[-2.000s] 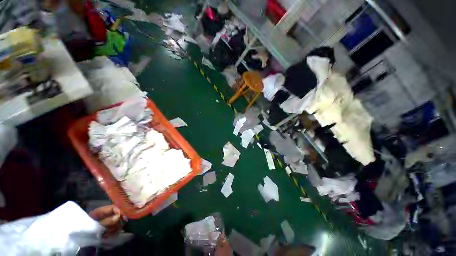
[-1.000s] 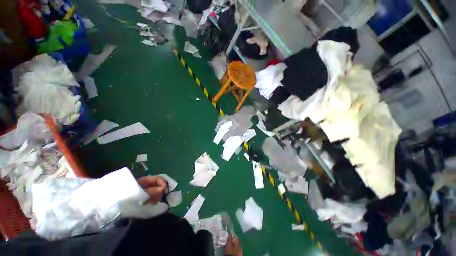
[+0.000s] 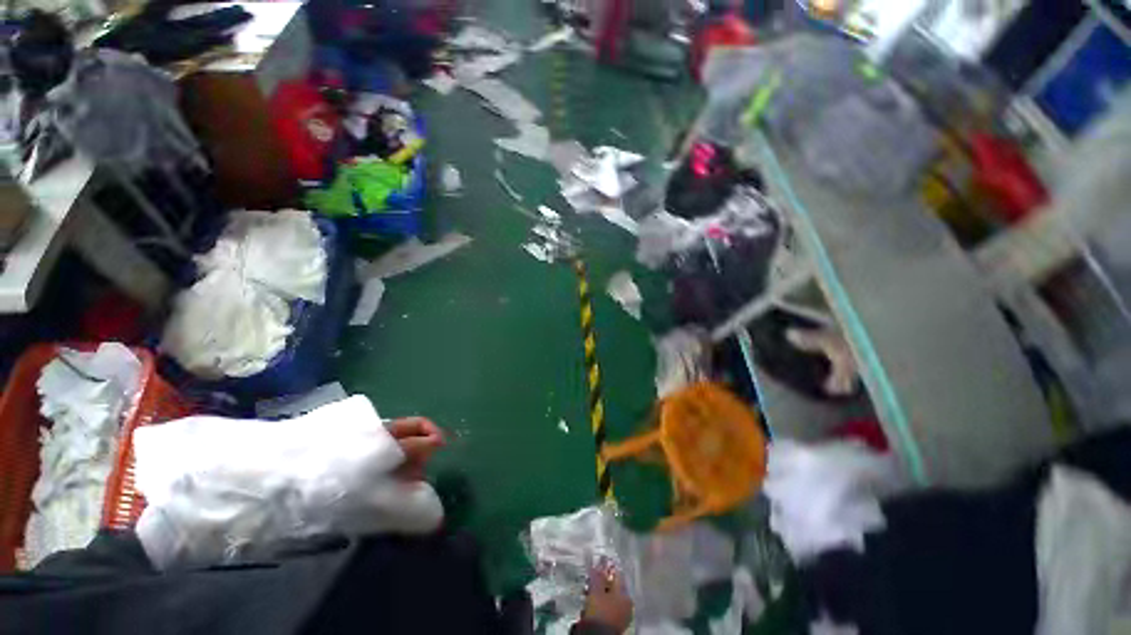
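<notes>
A white cloth bundle point(image 3: 267, 478) lies over my left forearm at the lower left. My left hand point(image 3: 416, 443) shows at the bundle's right end, fingers curled against the cloth; whether they grip it is hard to tell. My right hand point(image 3: 604, 598) is at the bottom edge, partly cut off and blurred. It is shut on a clear plastic bag point(image 3: 577, 541) with pale pieces inside.
An orange basket point(image 3: 145, 403) of white pieces stands at the left, beside a blue container with cream cloth point(image 3: 248, 295). An orange stool point(image 3: 713, 449) stands by the yellow-black floor line. Scraps point(image 3: 602, 176) litter the green floor. A long grey table point(image 3: 924, 335) is at the right.
The view has swung and moved along the aisle. The stool is nearer and lower. The orange basket is back in view at the left. The bundle stays on my left forearm and the bag in my right hand.
</notes>
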